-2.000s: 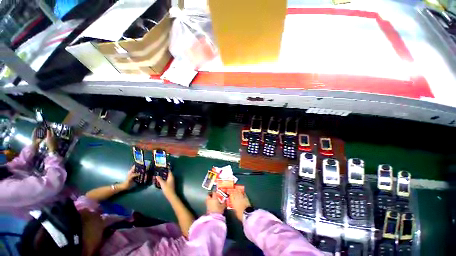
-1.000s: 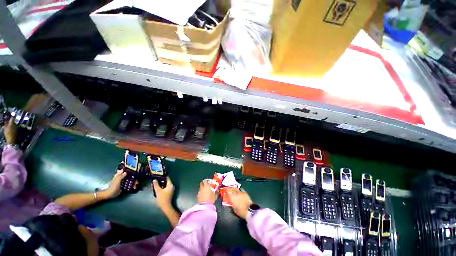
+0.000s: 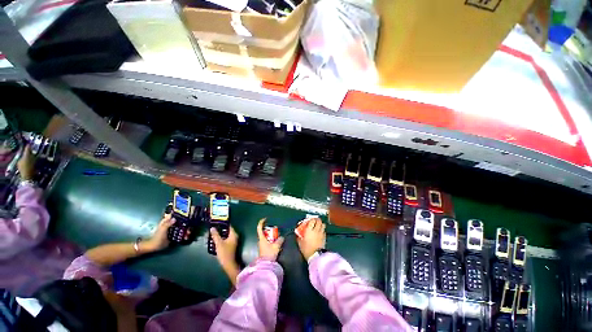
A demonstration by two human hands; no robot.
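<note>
My left hand holds a small red-and-white piece between thumb and fingers, above the green bench. My right hand holds red-orange and white cards or slips, partly covered by its fingers. The hands are apart, with a gap between them. What exactly the small pieces are cannot be made out. A clear blister tray with opened phones lies to the right of my right hand.
Opened and red-framed phones lie on a brown board behind. A thin dark stick lies right of my right hand. At left another person's hands hold two lit phones. A white shelf with boxes overhangs the bench.
My hands have moved apart; before, they were close together over the red and white slips. The small red piece now shows separately in my left hand. The camera view has shifted.
</note>
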